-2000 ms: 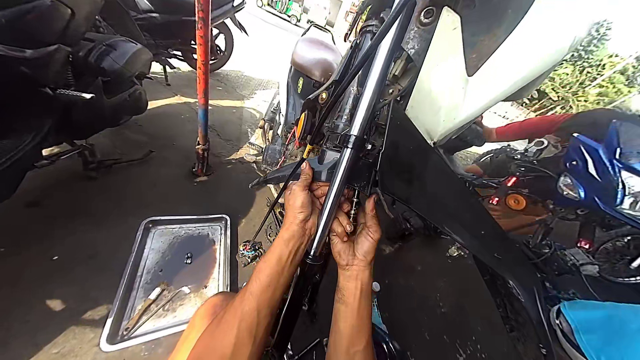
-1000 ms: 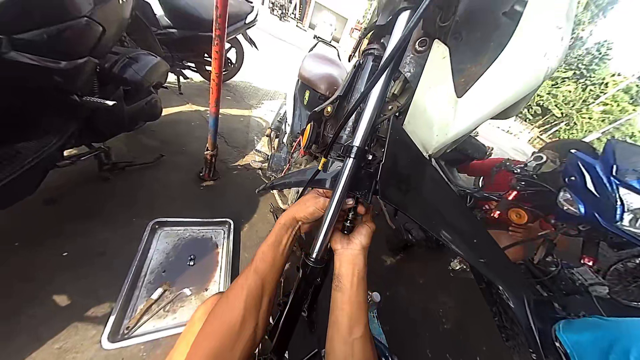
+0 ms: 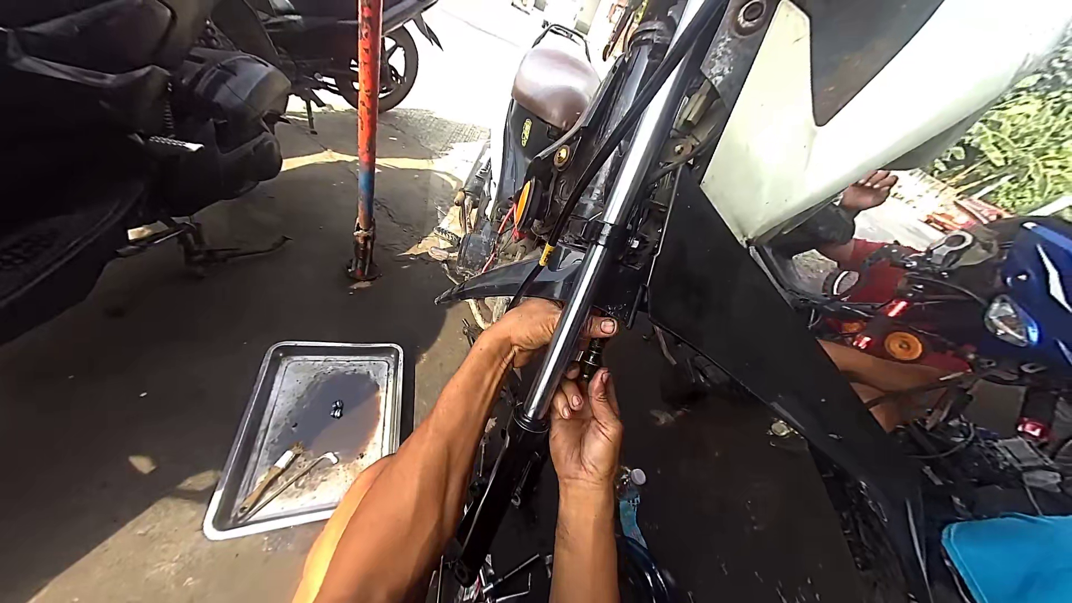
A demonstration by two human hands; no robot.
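Observation:
A chrome front fork tube (image 3: pixel 615 201) of a motorcycle slants down in front of me into its black lower leg (image 3: pixel 494 494). Reaching around behind the tube, my left hand (image 3: pixel 540 331) has its thumb at the top of a small dark metal cylindrical part (image 3: pixel 591 358). My right hand (image 3: pixel 589 419) is just below, palm up, fingertips at the lower end of that part. A black plastic fender (image 3: pixel 511 285) sits above my left hand. The tube hides some of my left fingers.
A metal tray (image 3: pixel 398 419) with dark liquid, a brush (image 3: pixel 272 481) and a thin metal tool (image 3: pixel 293 484) lies at left. A red and blue post (image 3: pixel 367 126) stands behind it. Parked motorcycles (image 3: pixel 209 126) flank the left; a blue motorcycle (image 3: pixel 1038 276) and another person's hand (image 3: pixel 868 191) are at right.
My left thumb has come around to the right of the fork tube, at the part's top. At right, the other person's hand now shows raised above the dark handlebar.

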